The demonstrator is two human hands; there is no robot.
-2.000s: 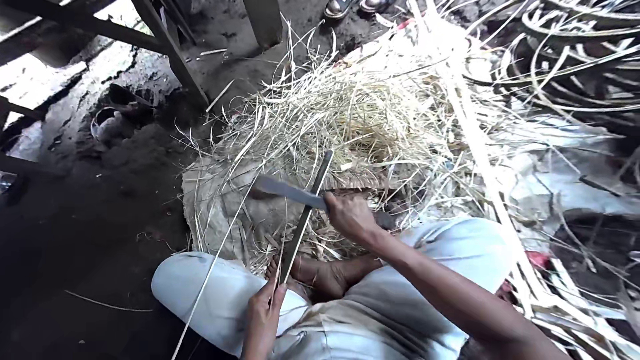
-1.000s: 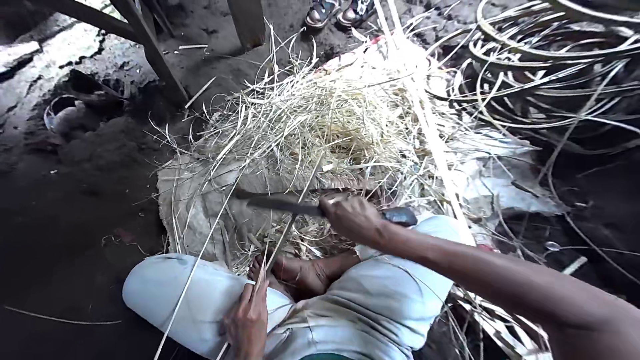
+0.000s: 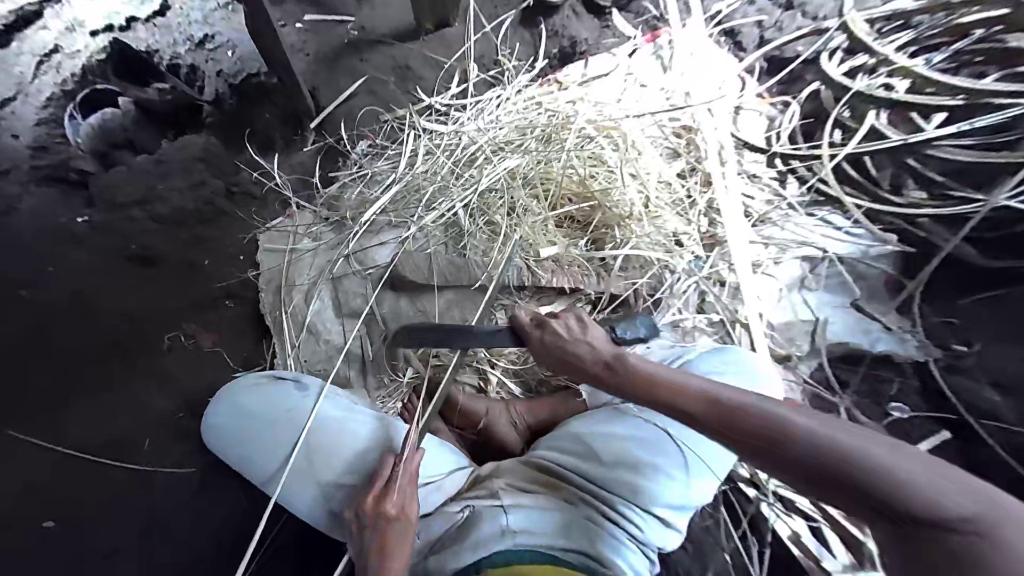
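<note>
My right hand (image 3: pixel 566 342) is closed around a large knife (image 3: pixel 452 336) with a dark, broad blade; the blade points left and its dark handle end shows beyond the hand. The blade crosses a long, narrow strip, possibly bamboo (image 3: pixel 474 324), that slants up from my left hand (image 3: pixel 388 500). My left hand grips the lower end of this strip near my thigh, with thin pale fibres beside it. Whether the blade touches the strip I cannot tell. Another thin pale strip (image 3: pixel 328 384) runs over my left knee.
A heap of pale shavings (image 3: pixel 560 176) lies on a worn sack cloth (image 3: pixel 276 264) beyond my bare feet (image 3: pixel 488 424). Coiled strips (image 3: pixel 920 104) lie at the upper right. Long pale strips (image 3: pixel 732 216) cross the cloth's right part. A wooden post (image 3: pixel 276 56) stands at the upper left.
Two seconds ago the strip stood more upright and the blade slanted down to the right; now the blade lies nearly level. The footwear at the top has mostly left the view.
</note>
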